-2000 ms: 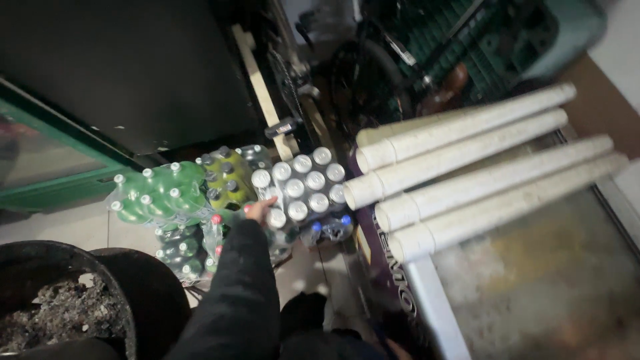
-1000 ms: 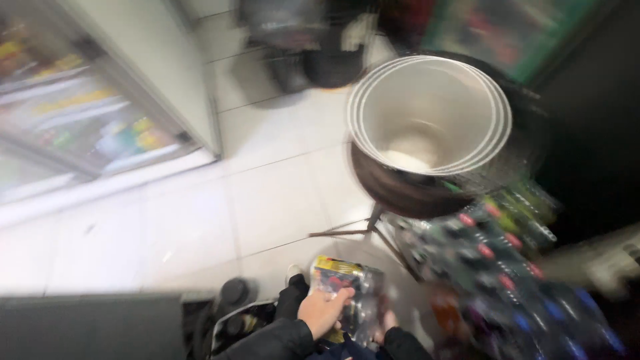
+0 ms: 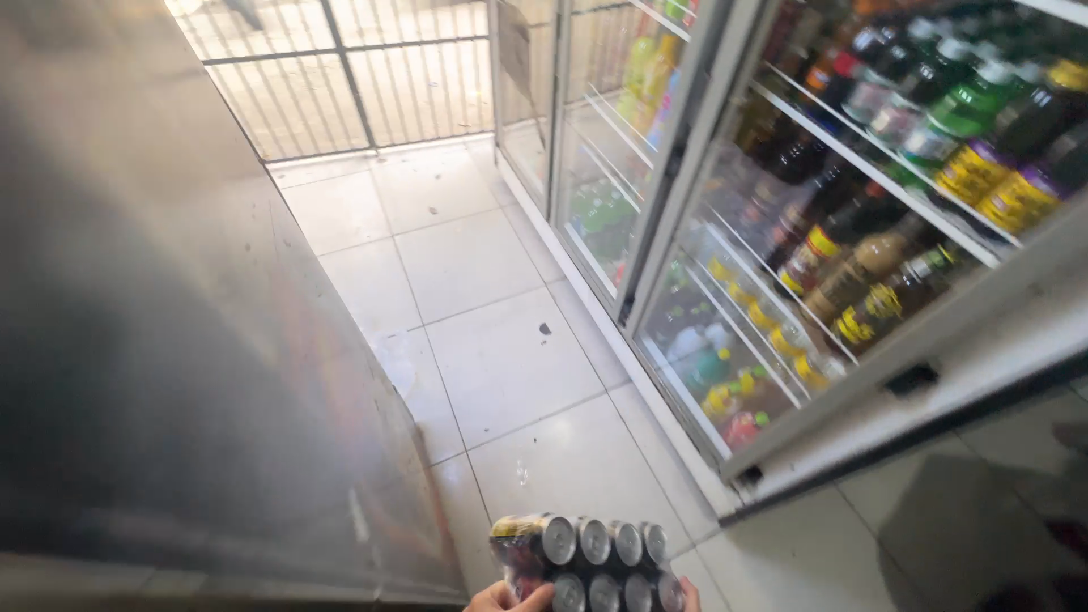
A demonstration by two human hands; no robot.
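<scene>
A plastic-wrapped pack of drink cans (image 3: pixel 586 557) is at the bottom centre of the head view, the silver can ends facing up. My left hand (image 3: pixel 510 597) grips its left side, the thumb against the wrap. On the pack's right side are the fingers of my right hand (image 3: pixel 690 593); the rest of that hand lies below the frame. The lower part of the pack is cut off by the frame edge.
A glass-door drinks fridge (image 3: pixel 680 280) with shelves of bottles stands at the right. A metal-faced counter or cabinet (image 3: pixel 212 340) fills the left. Between them runs a white tiled floor (image 3: pixel 501 365) to a barred gate (image 3: pixel 357 76).
The view has swung from the stacked drinks packs and tubs to the fridge aisle. Two seconds ago my hand was at a can pack among the stacked drinks; now both hands hold a pack.
</scene>
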